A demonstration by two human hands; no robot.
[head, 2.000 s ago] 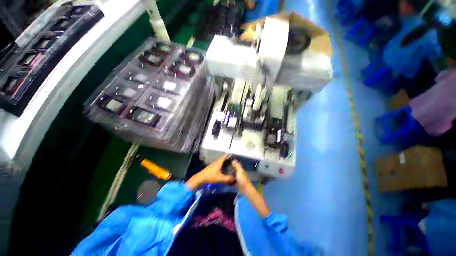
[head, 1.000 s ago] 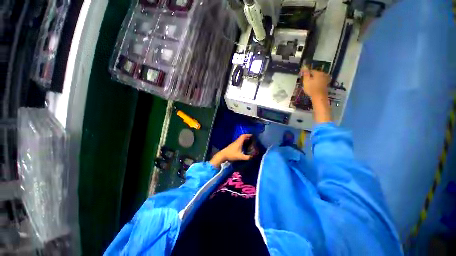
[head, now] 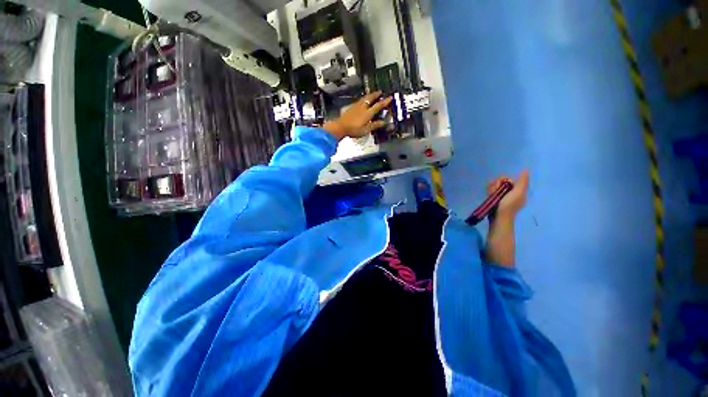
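My left hand (head: 360,118) reaches over the white machine (head: 353,147), its fingers spread at the dark fixture (head: 384,97) on the right of the machine bed. Whether the fingertips touch a unit there is hard to tell. My right hand (head: 508,203) is off to the right of the machine, above the blue floor, and grips a dark red handset unit (head: 491,203), held tilted between thumb and fingers. A second fixture (head: 307,105) is on the left of the bed.
A tall stack of clear blister trays (head: 194,132) with dark red units stands left of the machine. The machine's white overhead arm (head: 221,27) crosses the top. Empty clear trays (head: 74,341) are at lower left. Yellow-black tape (head: 650,170) runs along the floor at right.
My left hand has moved from near my body up onto the machine bed. My right hand has left the machine and now holds a dark red unit to the right. The view has shifted.
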